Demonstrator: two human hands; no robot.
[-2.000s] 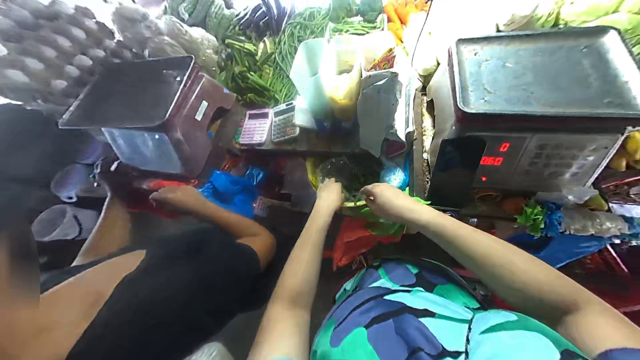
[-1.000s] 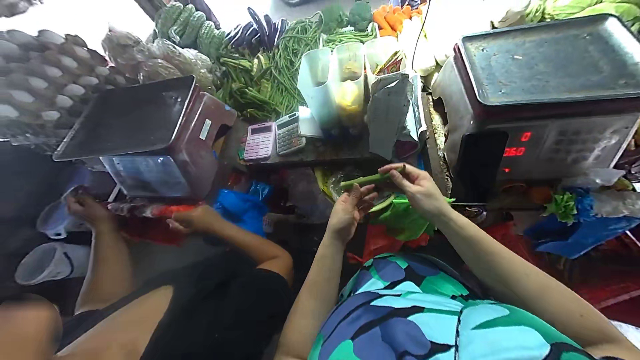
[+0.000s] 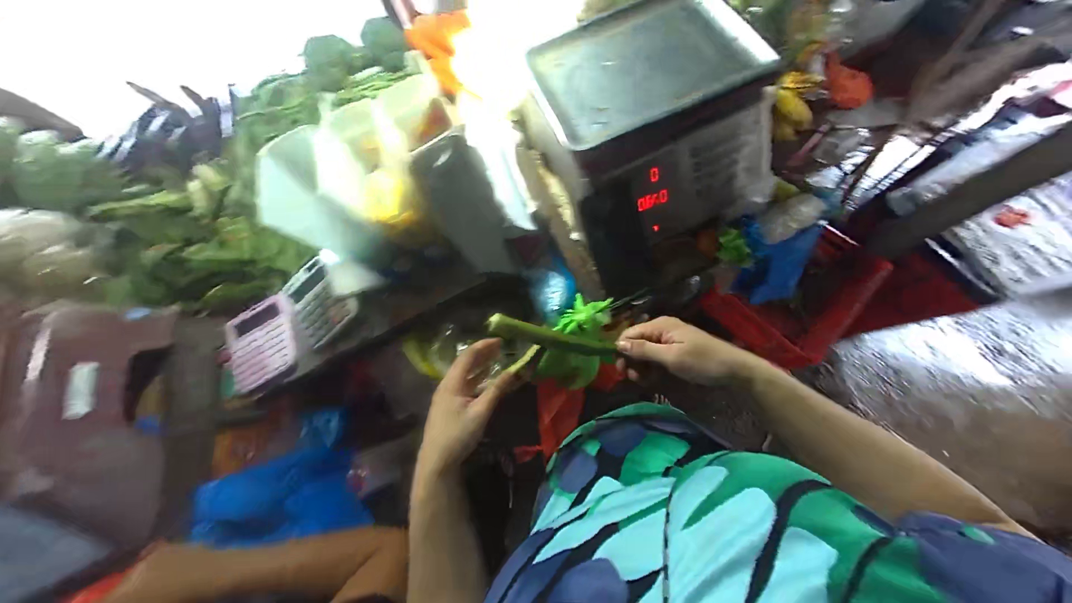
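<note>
My right hand [image 3: 666,347] pinches the right end of a thick green vegetable stem [image 3: 557,337], which points left over my lap. My left hand [image 3: 469,394] is at the stem's left end, thumb and fingers apart; a thin pale stalk [image 3: 523,360] lies by its fingertips, and whether they touch it is unclear. Green leaves [image 3: 574,364] hang below and behind the stem, between both hands. Under them shows a red plastic bag [image 3: 559,410].
A weighing scale [image 3: 653,75] with a lit red display stands ahead. Two calculators [image 3: 261,342] lie beside a pale plastic container [image 3: 322,188]. Vegetables [image 3: 193,243] are heaped behind. Blue bags [image 3: 276,494], another person's arm [image 3: 268,561] and a second scale's housing [image 3: 84,402] are at left; a red crate [image 3: 825,318] is at right.
The view has swung to the right. My left hand has opened away from the stem, which both hands were at one second ago; my right hand still holds it.
</note>
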